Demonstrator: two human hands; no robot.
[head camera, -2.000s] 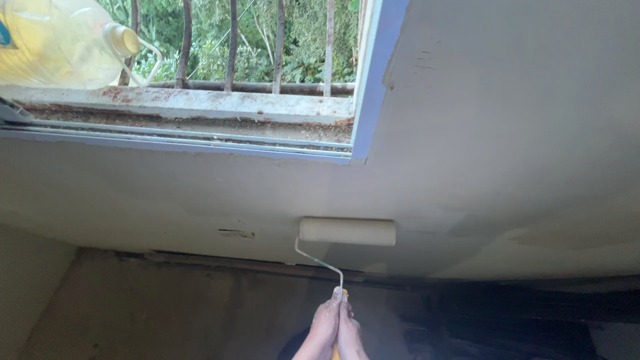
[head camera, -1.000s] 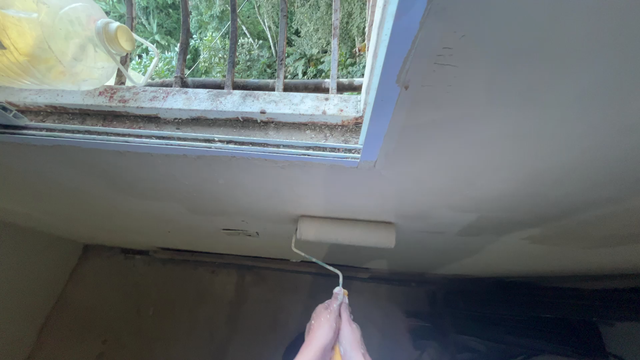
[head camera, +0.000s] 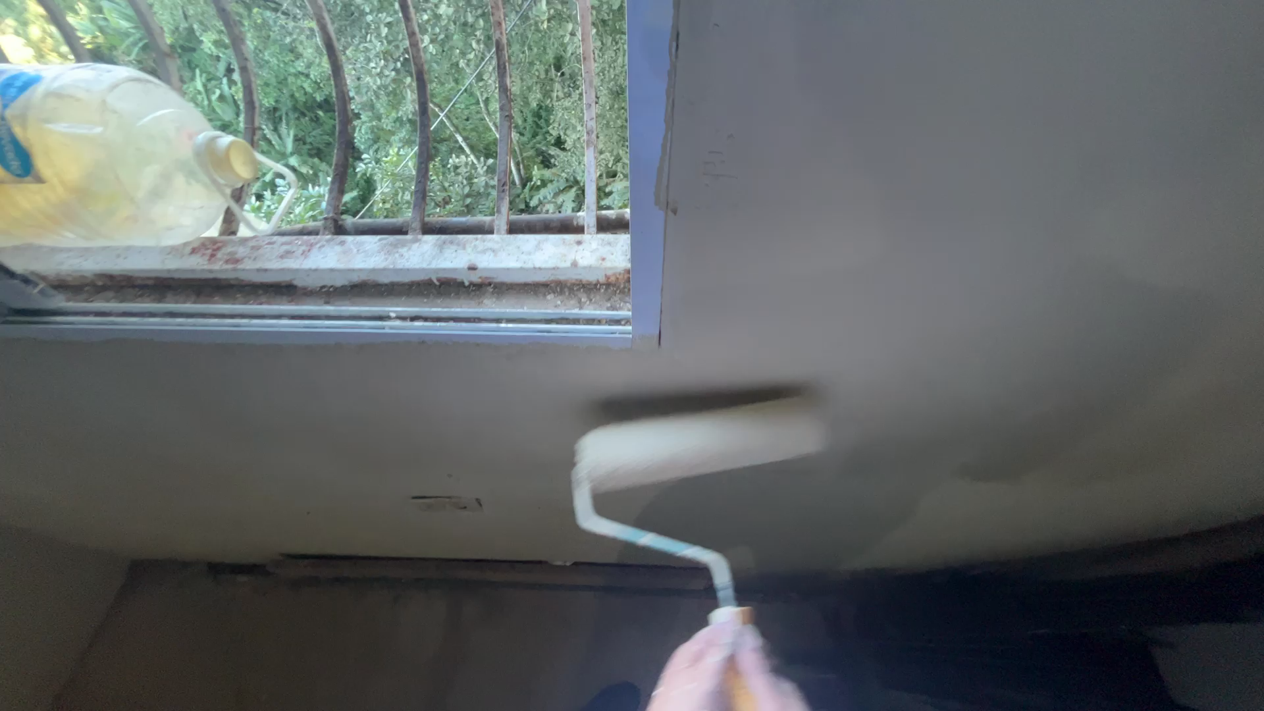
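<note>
A paint roller with a pale sleeve (head camera: 701, 444) is blurred and tilted, its right end higher. It is close to the wall below the window's lower right corner, with a dark strip just above it; contact cannot be told. Its bent wire frame (head camera: 647, 538) runs down to a yellowish handle (head camera: 739, 686). At the bottom edge my left hand (head camera: 691, 671) and my right hand (head camera: 770, 679) close round this handle, side by side and partly cut off. A darker damp-looking patch (head camera: 790, 513) shows on the wall (head camera: 889, 247) beneath the sleeve.
A large clear plastic bottle (head camera: 118, 158) with yellowish contents lies on its side on the outer sill, by rusty window bars (head camera: 420, 128). The lilac window frame (head camera: 647, 178) edges the opening. Below, the wall meets a dark floor (head camera: 395, 642); a small slot-like mark (head camera: 444, 504) shows on the wall.
The roller was level and low on the wall near the floor; now it is tilted and nearer the window's corner. Both hands stay on the handle. The view has shifted slightly.
</note>
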